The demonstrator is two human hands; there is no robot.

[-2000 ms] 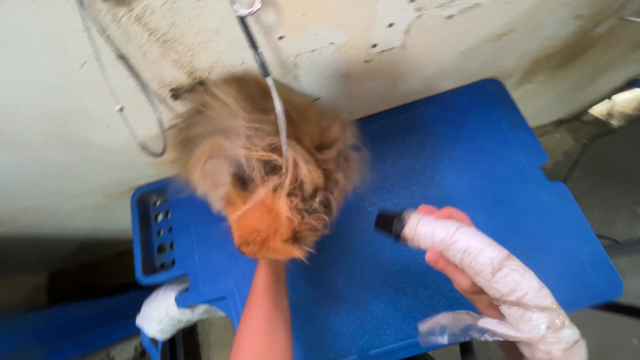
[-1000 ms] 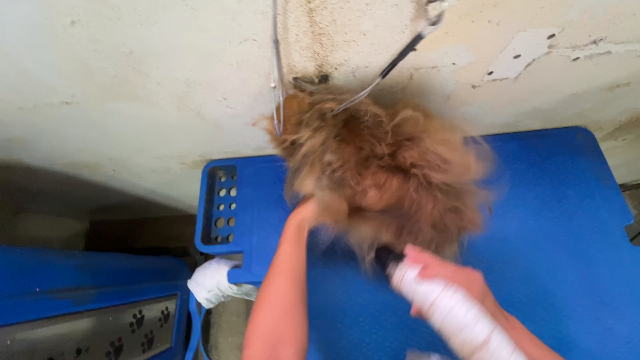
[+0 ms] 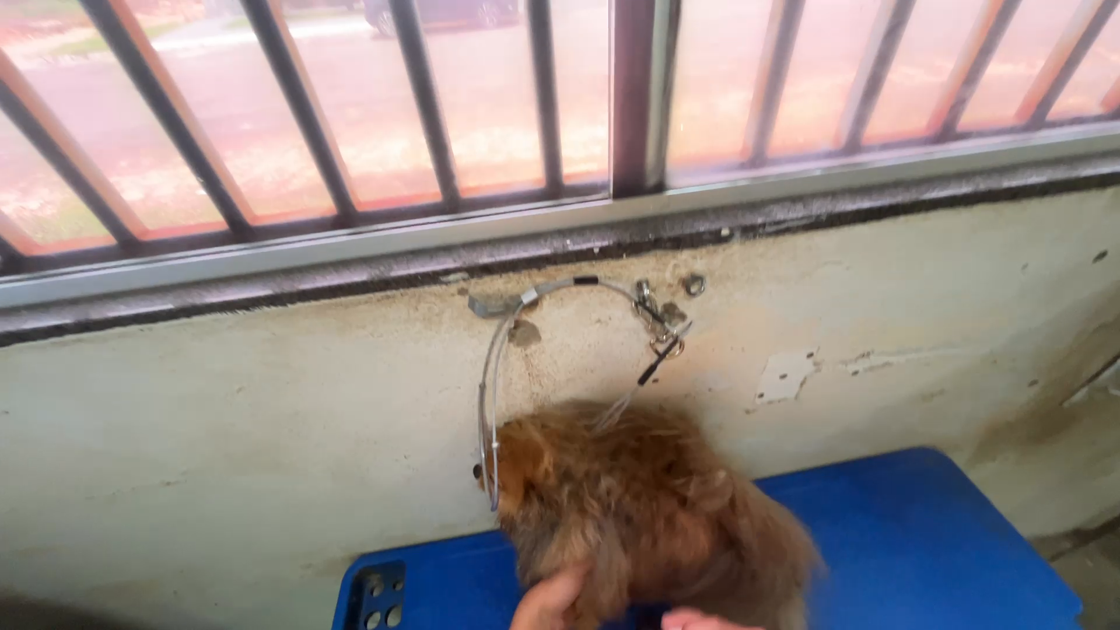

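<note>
A long-haired reddish-brown dog [image 3: 647,507] stands on the blue grooming table [image 3: 910,534], its muzzle toward the left. My left hand [image 3: 553,599] touches the fur low on its chest or front leg; whether the fingers grip is unclear. Only a little of my right hand [image 3: 700,619] shows at the bottom edge, below the belly; whatever it holds is out of view. A thin cable loop [image 3: 486,420] hangs before the dog's face, and another cable [image 3: 647,372] runs from its back up to metal clips [image 3: 652,315] on the wall.
Behind the table rises a stained, pale wall [image 3: 262,437] with a metal bracket [image 3: 494,304] and a ring nut [image 3: 694,283]. Above it is a window with dark bars [image 3: 429,105]. The table's left end has a tray with round holes [image 3: 383,595].
The view has tilted up to the window. The white-wrapped hose with a black nozzle, in my right hand earlier, is no longer visible. The dog's muzzle, toward me two seconds ago, now points left.
</note>
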